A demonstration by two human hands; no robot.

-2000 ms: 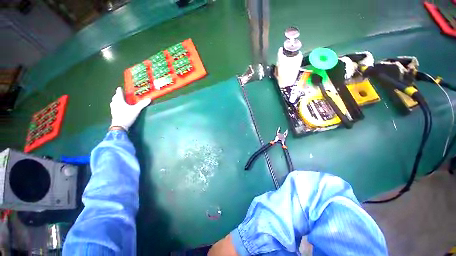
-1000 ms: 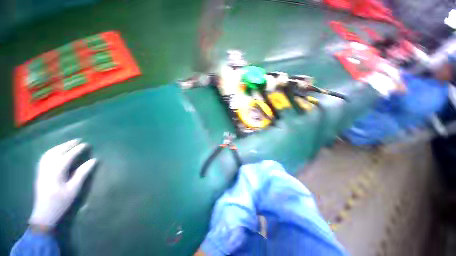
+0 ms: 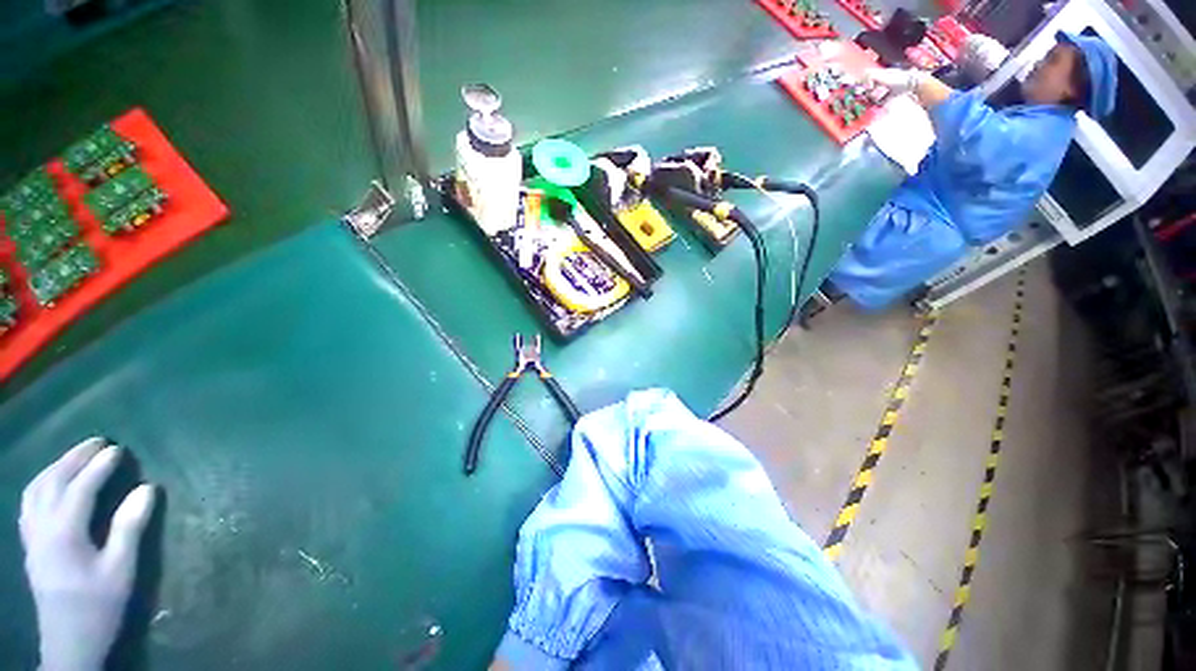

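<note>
My left hand point(image 3: 81, 557), in a white glove, rests on the green mat at the lower left, thumb apart from the fingers, holding nothing. My right hand is not visible; only the blue right sleeve shows at the bottom centre. An orange-red board tray point(image 3: 184, 184) with rows of green circuit boards point(image 3: 125, 199) lies at the upper left, cut off by the left edge and apart from my left hand. Side cutters point(image 3: 525, 374) with black handles lie with jaws open on the mat, just beyond my right sleeve.
A black tool tray point(image 3: 567, 324) holds a white bottle point(image 3: 488, 177) and yellow tape roll point(image 3: 586, 279). A green disc point(image 3: 561, 163), iron stands point(image 3: 645, 226) and black cables point(image 3: 761, 315) are beside it. A metal post point(image 3: 383, 98) stands behind. A person in blue point(image 3: 977, 171) handles another board tray point(image 3: 839, 95) at upper right.
The view has swung right, bringing the other person into sight. My left hand has left the board tray's edge and now lies on the mat. The side cutters still lie there.
</note>
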